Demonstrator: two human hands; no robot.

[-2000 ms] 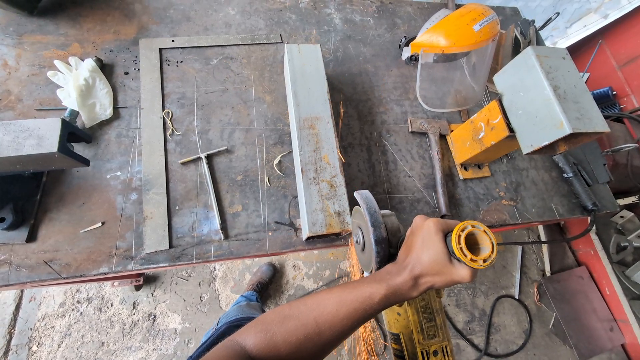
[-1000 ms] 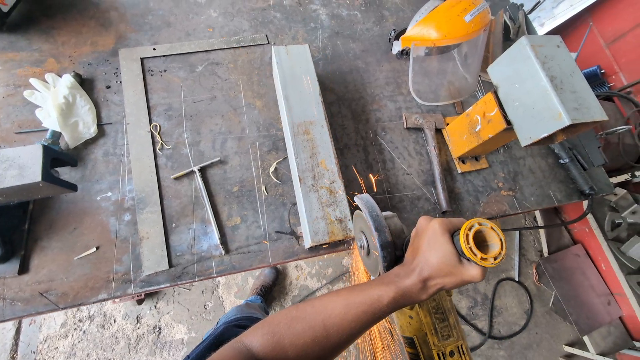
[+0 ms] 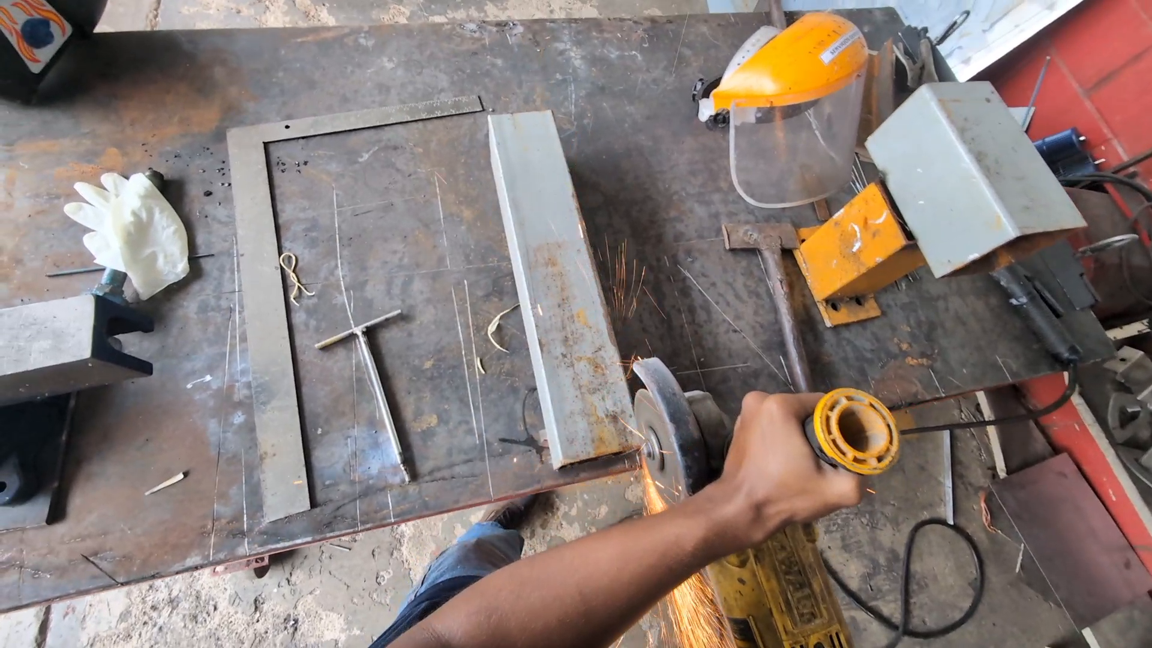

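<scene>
My left hand (image 3: 783, 459) is closed around the side handle of a yellow angle grinder (image 3: 783, 585), with the handle's round yellow end (image 3: 855, 431) beyond my fingers. The guarded grinding disc (image 3: 655, 441) meets the right edge of a grey, rust-marked steel section (image 3: 567, 297), close to its near end. Orange sparks (image 3: 688, 594) stream down past the table edge, and a few fly up beside the steel. My right hand is out of view.
On the steel table (image 3: 630, 63) lie a carpenter's square (image 3: 256, 270), a T-shaped metal rod (image 3: 373, 387), a white glove (image 3: 135, 225), a hammer (image 3: 778, 297) and a face shield (image 3: 792, 108). An orange bracket (image 3: 859, 243) stands by a grey metal box section (image 3: 976, 180). A black cable (image 3: 981, 558) loops on the floor.
The grinder stays at the near right edge of the steel section in my left hand's hold. The spark stream has grown denser since the earliest frame. The view shifts slightly.
</scene>
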